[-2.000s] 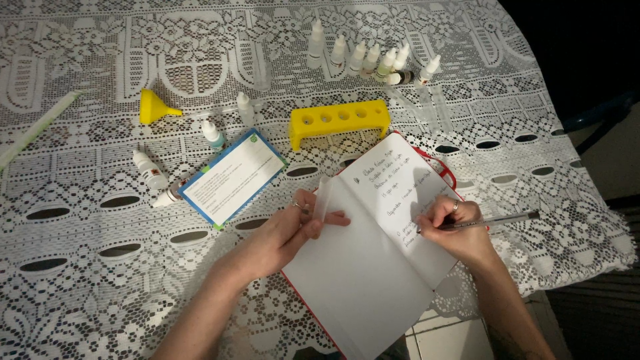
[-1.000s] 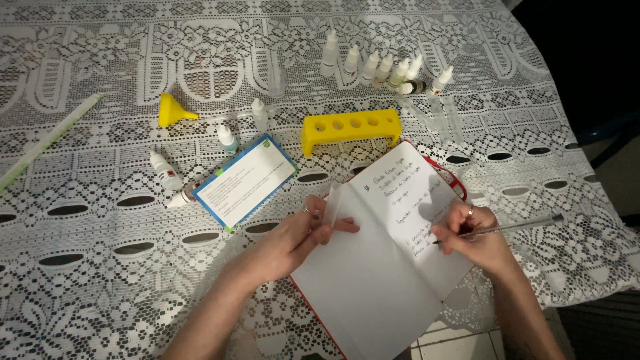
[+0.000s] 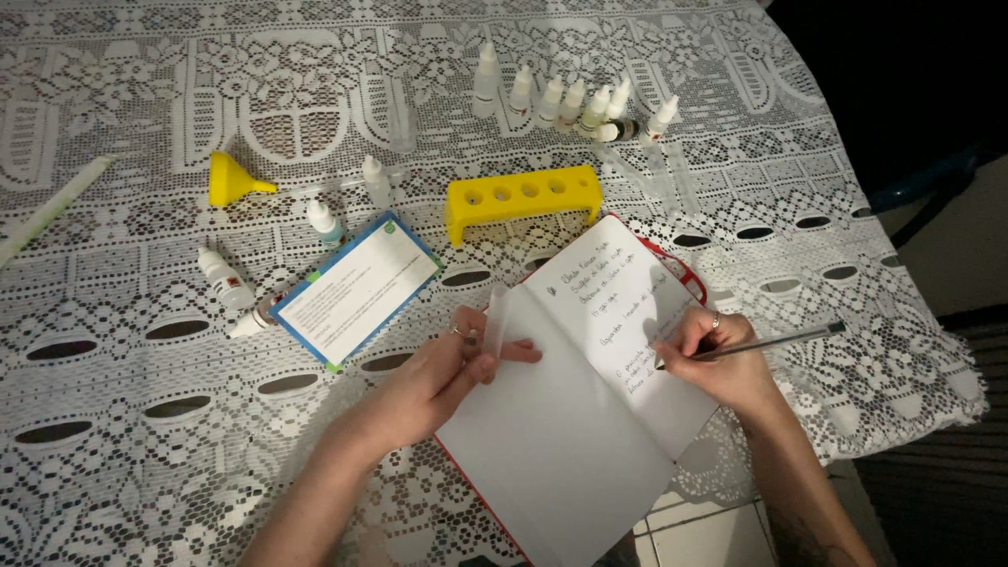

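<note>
An open red-covered notebook (image 3: 551, 441) lies tilted across the table's near edge, with handwriting on its right page. My right hand (image 3: 705, 354) grips a clear ballpoint pen (image 3: 776, 341), its tip at the lower lines of the writing. Between the thumb and fingers of my left hand (image 3: 453, 370) is a clear plastic test tube (image 3: 495, 319), held over the left page, with some fingers resting on the paper. Just beyond the notebook stands a yellow test tube rack (image 3: 524, 203). Left of it lies a printed card with a blue border (image 3: 358, 291).
Several dropper bottles (image 3: 551, 102) stand at the back, one dark bottle (image 3: 618, 130) lying among them. Clear tubes (image 3: 657, 177) lie nearby. At the left are a yellow funnel (image 3: 228, 179), more dropper bottles (image 3: 224, 277) and a green-white strip (image 3: 55, 209). White lace cloth (image 3: 118, 488) covers the table.
More handwriting shows low on the right page, and my right hand with the pen has moved a little down the page. My left hand still holds the tube.
</note>
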